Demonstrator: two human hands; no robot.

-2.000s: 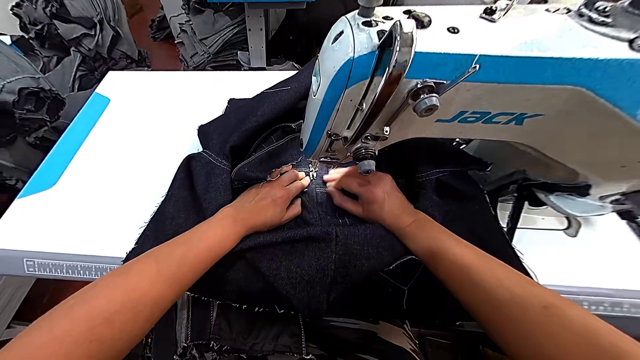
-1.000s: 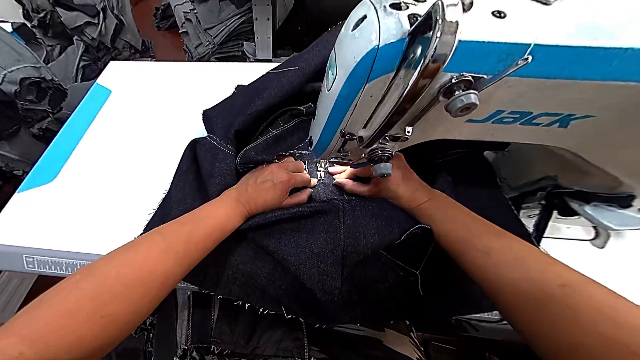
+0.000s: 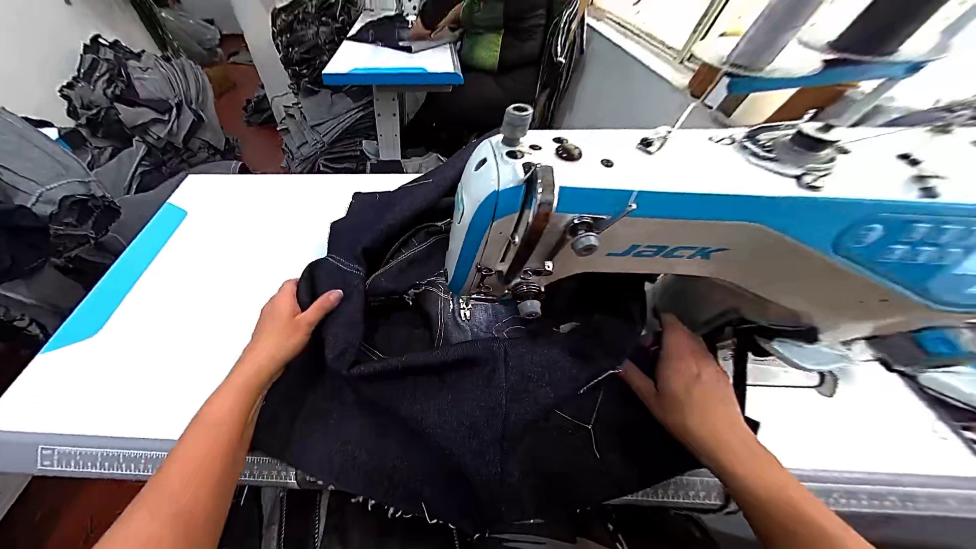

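Observation:
Dark denim garment pieces (image 3: 457,412) with pale stitching lie under the head of a white and blue Jack sewing machine (image 3: 671,252). The presser foot (image 3: 465,307) is beside a lighter patch of denim. My left hand (image 3: 293,320) grips a fold of the denim at its left edge, thumb on top and fingers partly hidden by cloth. My right hand (image 3: 682,374) holds the garment's right side, below the machine arm, its fingertips partly hidden in the cloth.
The white sewing table (image 3: 229,259) has a ruler strip (image 3: 107,461) along its front edge. Piles of grey denim (image 3: 145,107) stand at the back left. Behind is another table (image 3: 396,65) with a person at it. Thread cones (image 3: 888,27) stand at the upper right. More denim hangs below the front edge.
Both hands have moved apart from beside the presser foot, the left to the garment's left edge and the right to its right side. The cloth near the needle is opened out. The view has tilted up.

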